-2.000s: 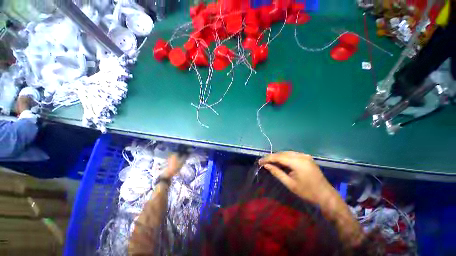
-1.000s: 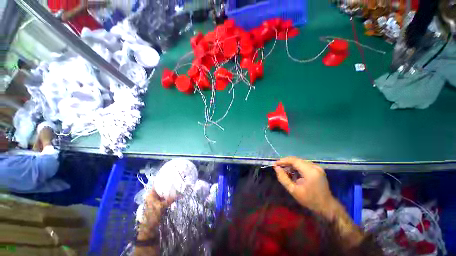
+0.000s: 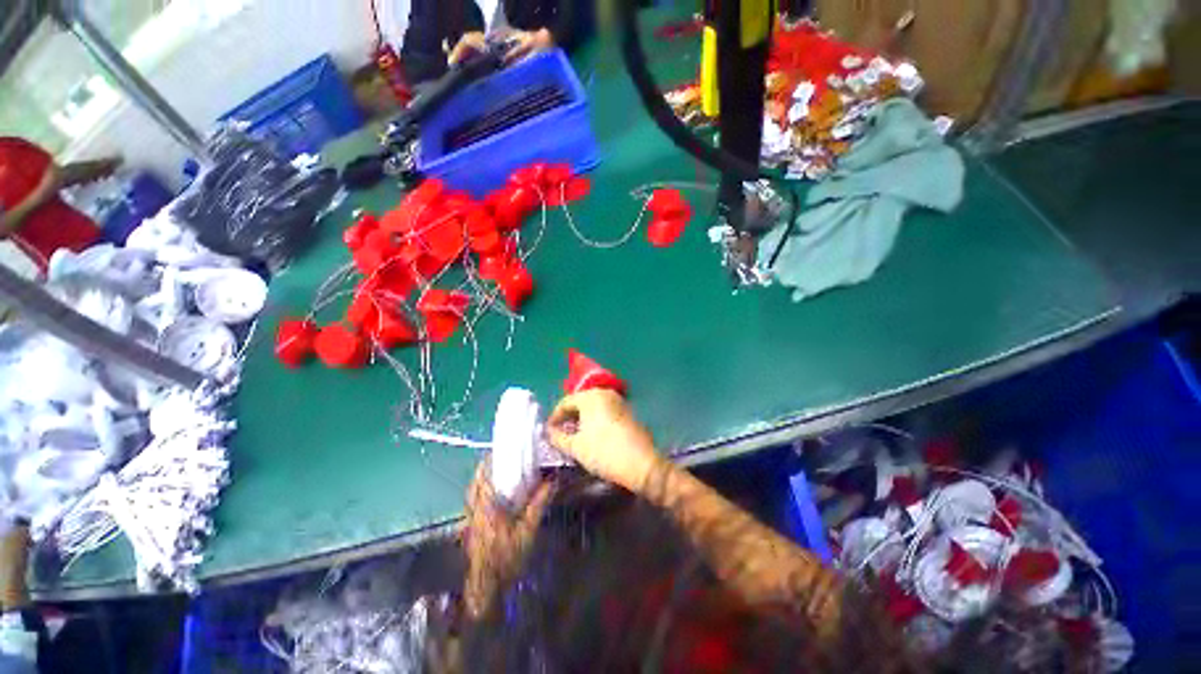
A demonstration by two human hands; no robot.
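Note:
My left hand (image 3: 501, 527) holds a white round housing (image 3: 515, 445) on edge at the bench's near edge. A short white cable (image 3: 448, 439) sticks out of it to the left. My right hand (image 3: 599, 435) is at the housing's right side, fingertips pinched together; the thin cord they held is too small to make out now. A red cap (image 3: 590, 374) lies on the green bench just beyond my right fingers. Dark hair and something red blur the bottom of the view.
Red caps with cords (image 3: 428, 237) lie mid-bench, a white housing pile (image 3: 99, 356) at left. The black driver (image 3: 742, 119) hangs right of centre beside a grey-green cloth (image 3: 869, 198). A blue crate (image 3: 514, 125) stands far side; finished units (image 3: 968, 553) fill the near-right bin.
My left hand has brought a white housing up from the near-left bin to my right hand. The view has swung, showing more of the bench's right end. The red cap is now close to my right fingers.

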